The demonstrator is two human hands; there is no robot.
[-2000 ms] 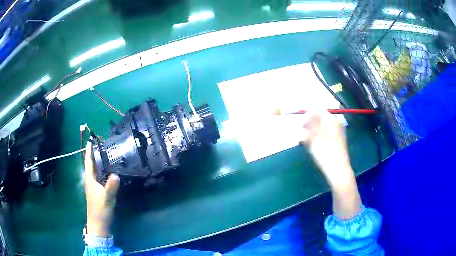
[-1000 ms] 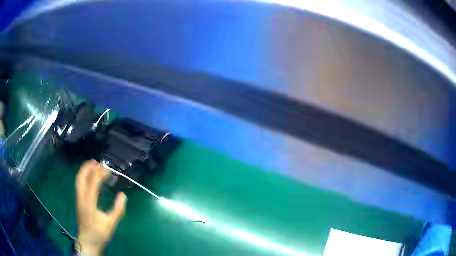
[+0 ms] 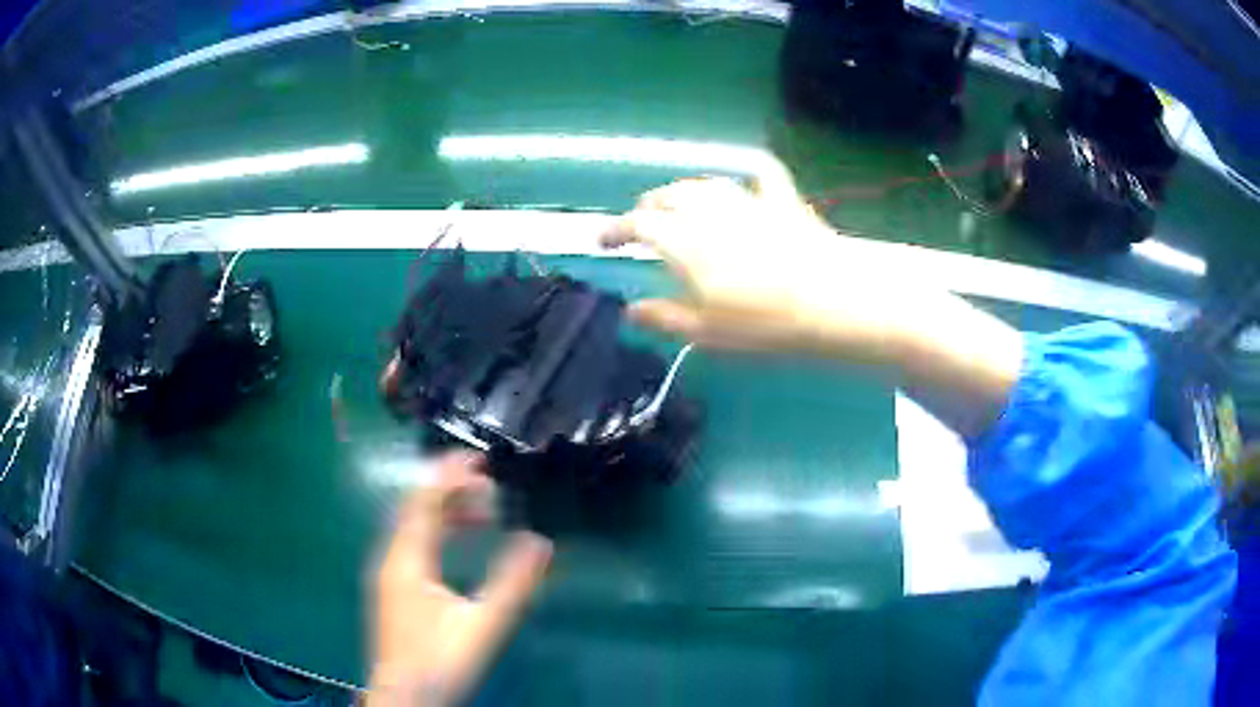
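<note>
A black unit (image 3: 532, 359) with ribbed and shiny parts lies on the green bench top in front of me. A white lead (image 3: 666, 384) rises at its right end and thin wires stand at its far left corner. My left hand (image 3: 463, 566) is blurred, fingers apart, at the unit's near left side; it holds nothing. My right hand (image 3: 712, 256) is above the unit's far right side with fingers spread and nothing in it. Whether either hand touches the unit is hard to tell.
Another black unit (image 3: 194, 339) lies at the left beside a metal post (image 3: 76, 207). A pale rail (image 3: 332, 232) runs along the far side. Beyond it are more black units (image 3: 1092, 152) with wires. A white paper sheet (image 3: 947, 511) lies at right, partly behind my right sleeve.
The view has swung back over the bench after a blurred turn. My right hand and sleeve have come in from the right, without the brush seen earlier. My left hand remains open.
</note>
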